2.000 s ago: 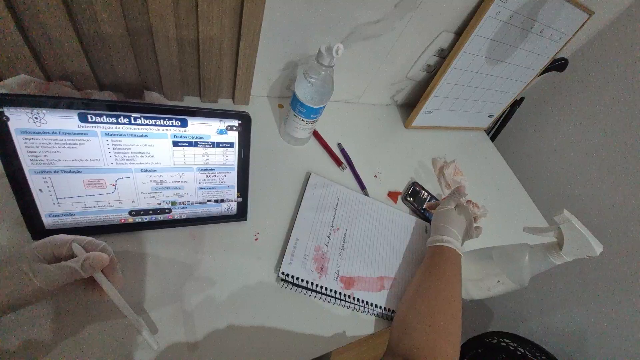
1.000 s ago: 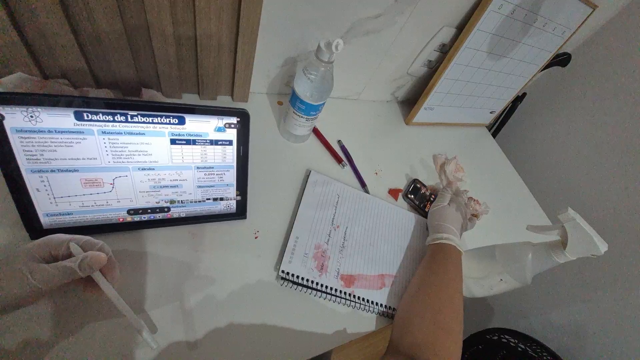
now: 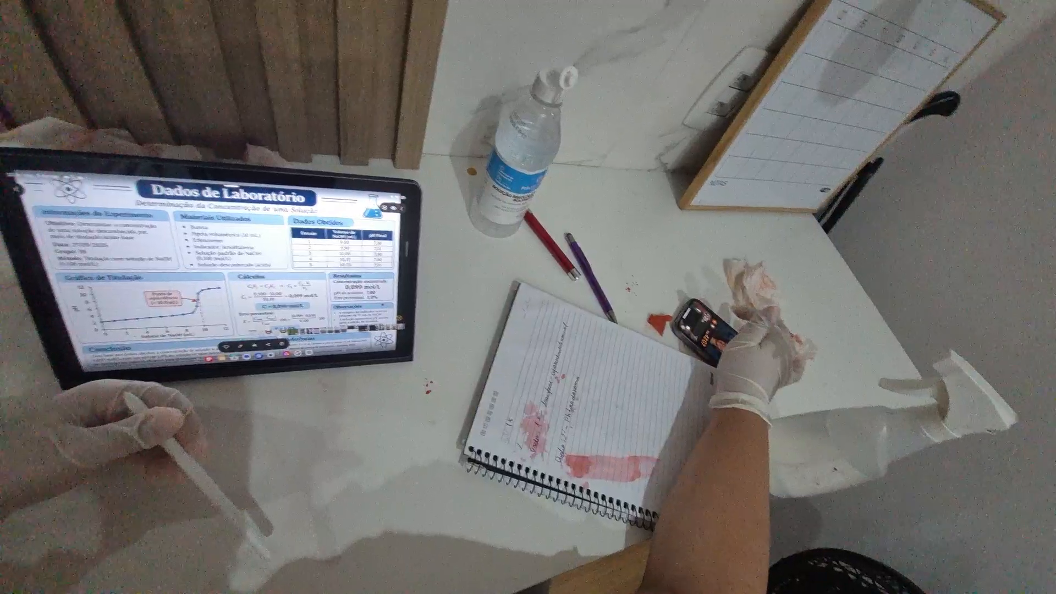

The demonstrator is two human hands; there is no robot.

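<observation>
My left hand [image 3: 124, 429], in a pale translucent glove, holds a white stylus [image 3: 202, 478] between thumb and fingers, its far end pointing down and right over the table. Just above it a tablet [image 3: 223, 276] shows a lit page with a graph and tables. My right hand [image 3: 755, 359], also gloved, is closed around crumpled, pink-stained tissue [image 3: 755, 285] beside a small phone [image 3: 704, 330] with a lit screen. Below and left of that hand lies a spiral notebook [image 3: 594, 396] with handwriting and red stains. My right forearm covers its right part.
A clear plastic bottle [image 3: 520, 157] with a blue label stands at the back, near a red pen [image 3: 551, 245] and a purple pen [image 3: 591, 277]. A red fragment [image 3: 659, 322] lies by the phone. A spray bottle [image 3: 874, 445] lies at the right edge. A framed calendar board [image 3: 833, 107] leans behind.
My right hand has shifted slightly near the phone, still with the tissue. My left hand and the stylus have stayed nearly in place.
</observation>
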